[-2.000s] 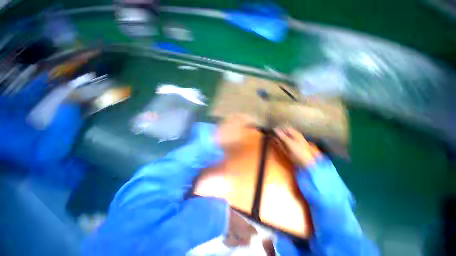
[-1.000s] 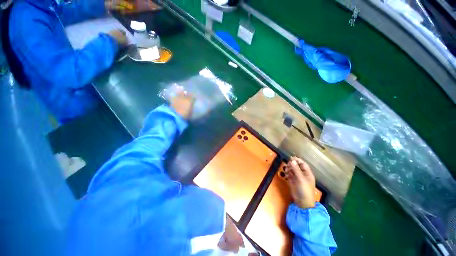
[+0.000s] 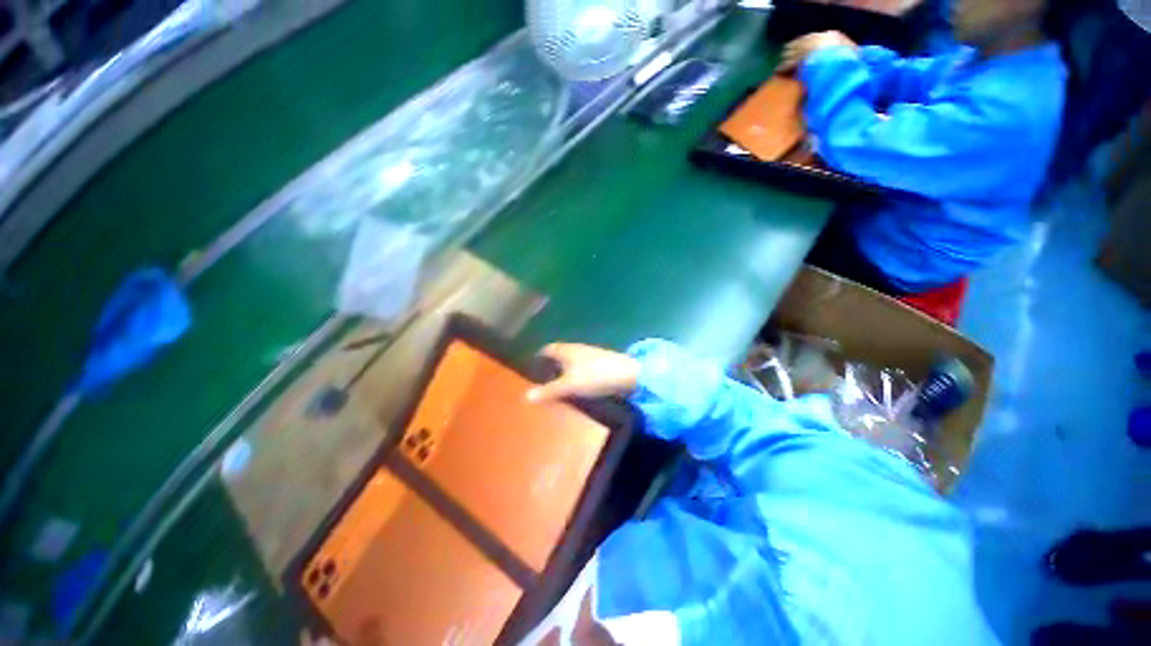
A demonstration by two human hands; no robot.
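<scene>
A black two-panel tray [image 3: 461,515] lies in front of me with two glossy orange panels, one at the upper right [image 3: 511,435] and one at the lower left [image 3: 410,555]. Each panel has dark camera circles at its left corner. My right hand [image 3: 587,374] holds the tray's far right edge, with the thumb over the orange panel's rim; the other fingers are partly hidden. Of my left hand only a small blurred bit [image 3: 313,639] shows at the bottom edge, by the tray's lower left corner; its grip is hidden.
Tan cardboard [image 3: 284,473] with a dark-headed tool [image 3: 331,400] lies behind the tray. Clear plastic [image 3: 383,268] hangs beyond it. An open carton [image 3: 890,297] of clear scraps is at the right. Another person [image 3: 934,145] works at an orange panel [image 3: 766,117] farther along the bench.
The view has swung right, bringing the carton and another worker in. My right hand has gone from the right panel's camera corner to the tray edge. My left hand has left the clear plastic.
</scene>
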